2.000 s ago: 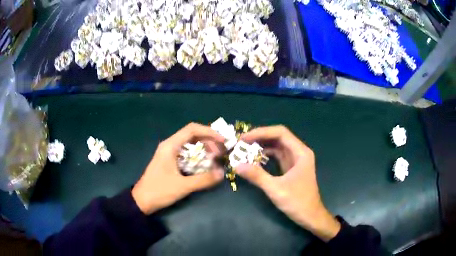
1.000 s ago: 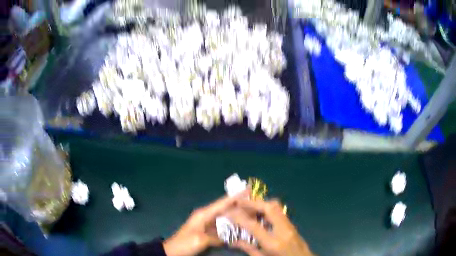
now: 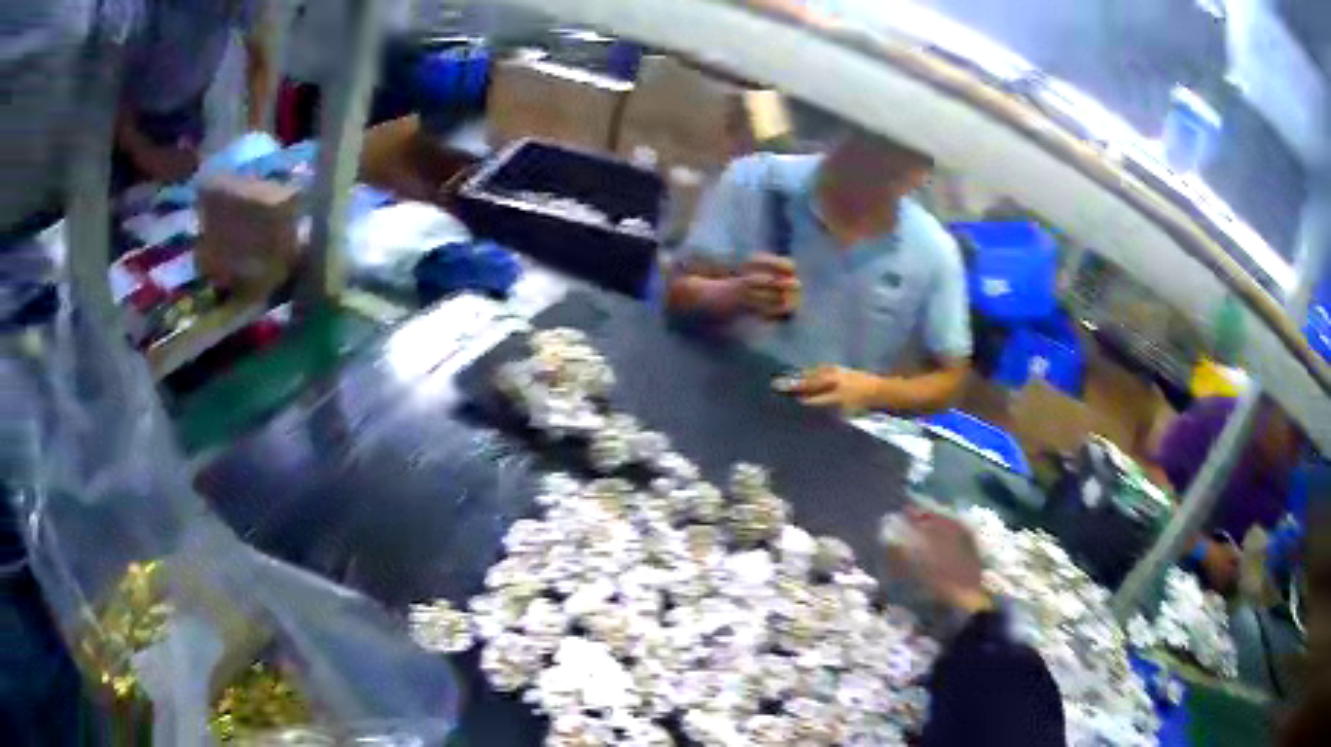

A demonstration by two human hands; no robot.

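A large pile of white socket housings [image 3: 642,628] with small gold parts lies on a black sheet [image 3: 701,401] ahead. My right hand [image 3: 942,559], in a dark sleeve, reaches forward over the right side of this pile. The hand is blurred; something pale shows at its fingertips, but I cannot tell whether it is held. My left hand is not in view. A second pile of white parts [image 3: 1044,584] lies right of my hand.
A clear bag with gold contacts [image 3: 256,701] stands at lower left. Opposite, a person [image 3: 847,277] holds a dark upright tool. A black tote [image 3: 562,204], cartons [image 3: 555,110] and blue bins [image 3: 1007,270] are behind. Metal uprights [image 3: 339,161] and an overhead beam frame the bench.
The view has swung up and tilted, showing the person opposite. My hands have parted: the right has reached out to the pile, and the left has left the picture. The green mat's work area is out of view.
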